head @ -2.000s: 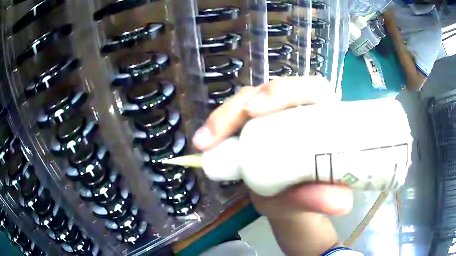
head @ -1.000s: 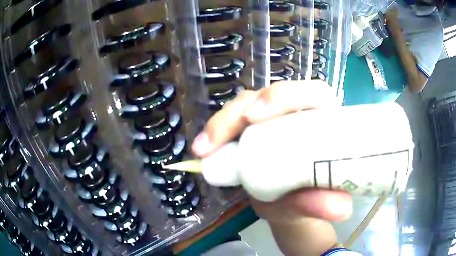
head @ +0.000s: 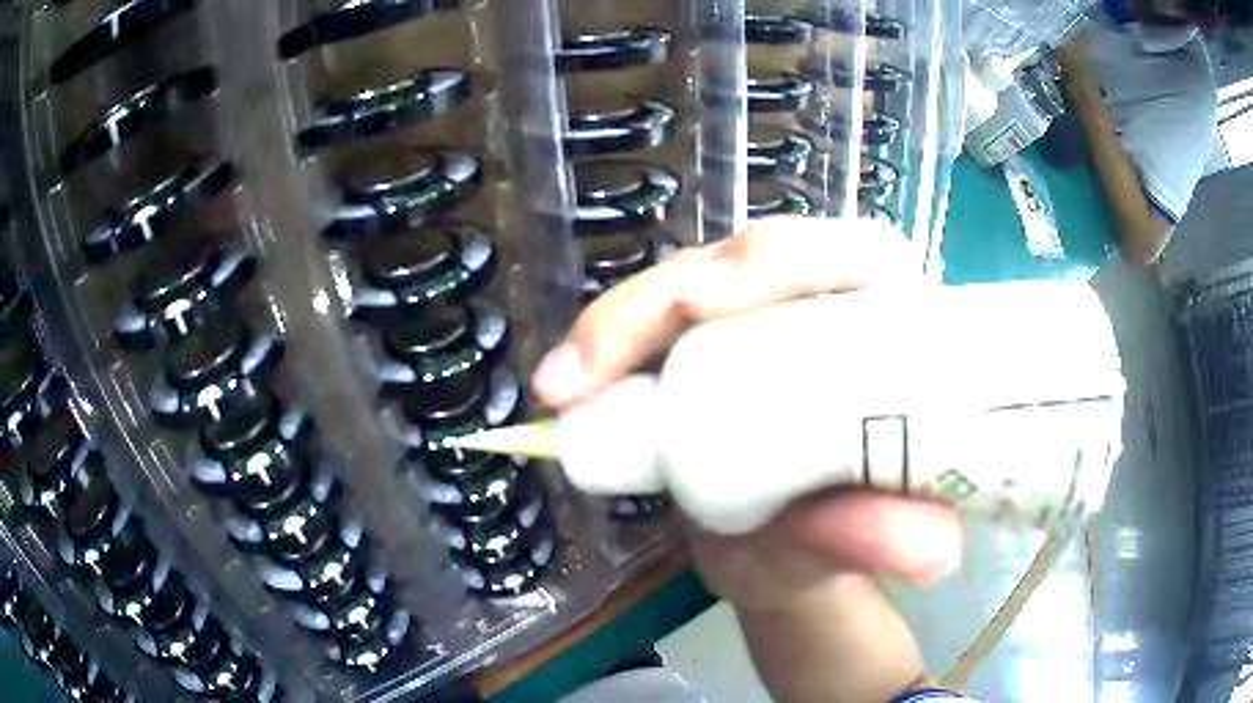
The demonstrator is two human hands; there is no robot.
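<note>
My right hand (head: 811,563) is bare and closed around a white squeeze bottle (head: 879,398), which lies nearly level and points left. Its thin pale yellow nozzle (head: 515,440) has its tip at a glossy black ring (head: 460,446) in the second full row; whether they touch I cannot tell. Several black rings stand on edge in rows in a clear plastic tray (head: 296,295). The bottle and hand hide the tray's near right part. No drop can be made out. My left hand is out of view.
At the upper right, a small bottle (head: 1014,124) and a white printed strip (head: 1033,206) lie on the green bench (head: 983,234). Another person's arm (head: 1120,158) is beside them. A wire rack (head: 1223,412) stands at the right edge. The tray's board (head: 577,625) shows a wood-coloured edge.
The tray and rings sit slightly further right in the picture. The nozzle tip is slightly higher than one second ago and still at the same row. My grip looks the same.
</note>
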